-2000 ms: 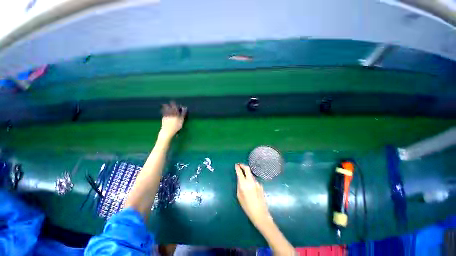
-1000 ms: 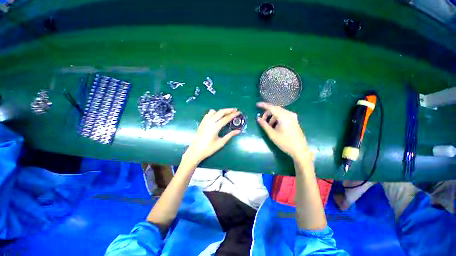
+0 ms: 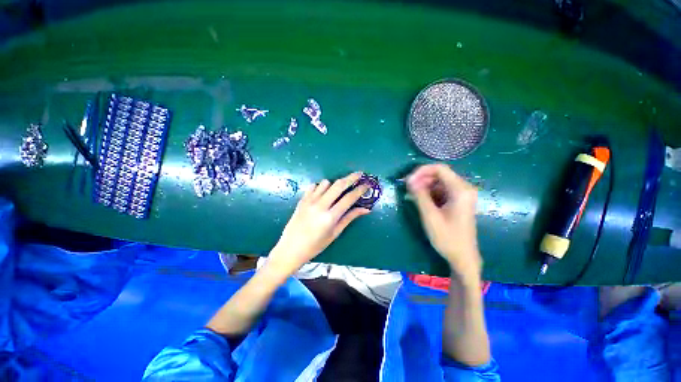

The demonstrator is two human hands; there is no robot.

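A round dark housing point(image 3: 368, 192) with a pale centre lies on the green bench, centre front. My left hand point(image 3: 313, 222) holds it from the left between fingertips and thumb. My right hand point(image 3: 450, 209) is just right of it, blurred, with thumb and fingers drawn together. A tiny bright speck shows near its fingertips; I cannot tell if it is held. The round dish point(image 3: 487, 121) full of grey screws point(image 3: 448, 118) is above my right hand. The orange and black electric screwdriver point(image 3: 575, 201) lies at right, its bit towards the front edge.
A silvery heap of small parts point(image 3: 218, 160), a few loose pieces point(image 3: 314, 116) and a blue-white panel point(image 3: 132, 155) lie left. Another small pile point(image 3: 33, 146) is far left. Clear scrap point(image 3: 531, 128) lies right of the dish; dark strips point(image 3: 644, 209) lie far right. A red basket point(image 3: 431, 282) shows below the bench edge.
The view has tilted down from the belt. My left hand has come back from the belt and holds the housing on the bench. My right hand has moved from beside the dish towards the housing.
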